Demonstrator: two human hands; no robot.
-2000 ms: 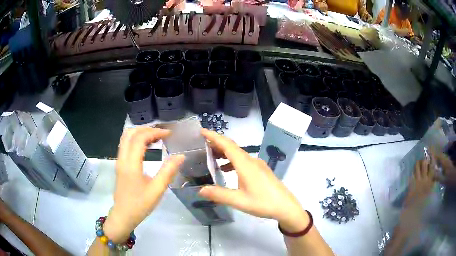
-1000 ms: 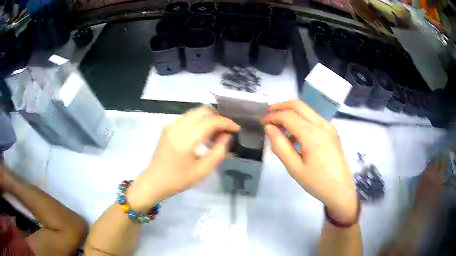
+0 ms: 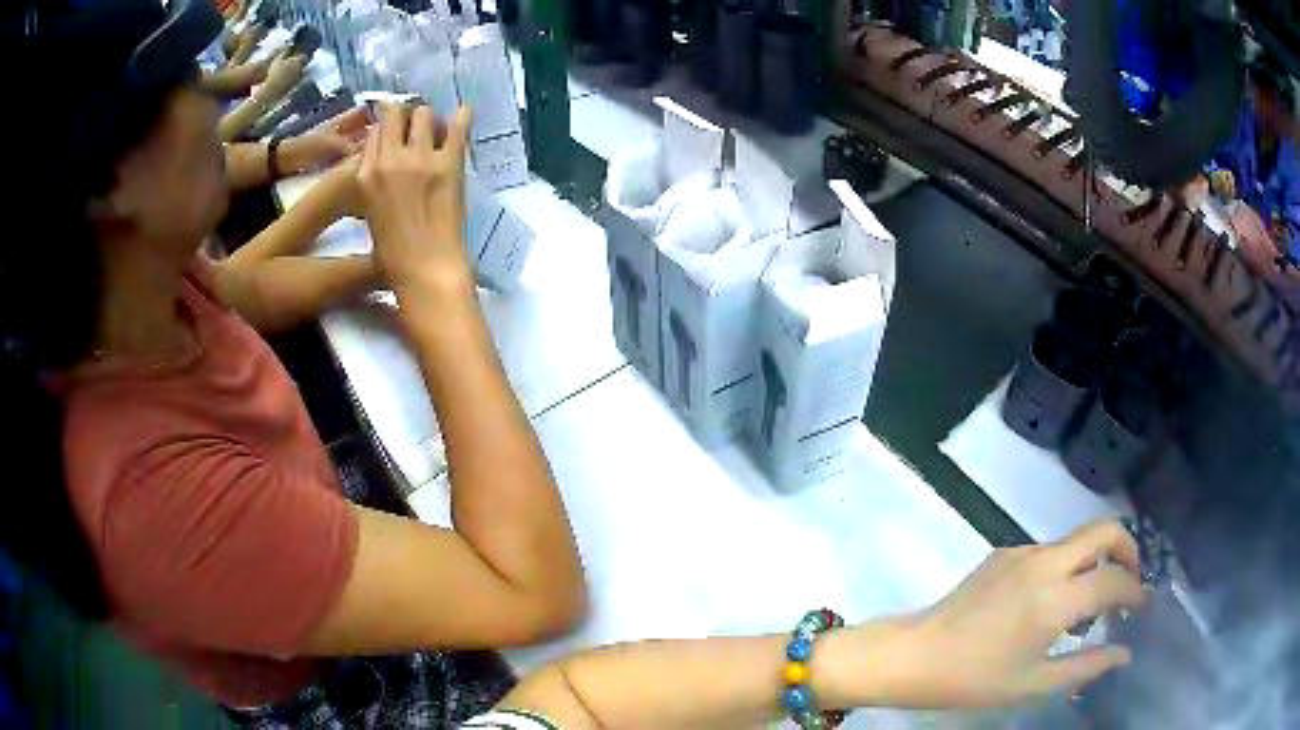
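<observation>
Three open retail cartons stand together on the bench: a left one (image 3: 637, 292), a middle one (image 3: 709, 350) and a right one (image 3: 820, 378). They are pale, with a dark product picture on the front and their top flaps up. White contents show in their mouths. My left hand (image 3: 998, 620), with a bead bracelet, is at the lower right, away from these cartons. Its fingers are curled around a small pale, shiny spot; I cannot tell if it is held. The area beside it is blurred. My right hand is not in view.
A co-worker in a red top (image 3: 214, 499) sits close at left, an elbow over the bench (image 3: 684, 571). More cartons (image 3: 492, 107) stand beyond. Dark cup-shaped housings (image 3: 1052, 382) stand at right on a white sheet, near a rack of brown strips (image 3: 1055, 143).
The view has swung left to the open cartons and the co-worker. The carton between my hands and my right hand have left clear view; my left hand now shows at lower right.
</observation>
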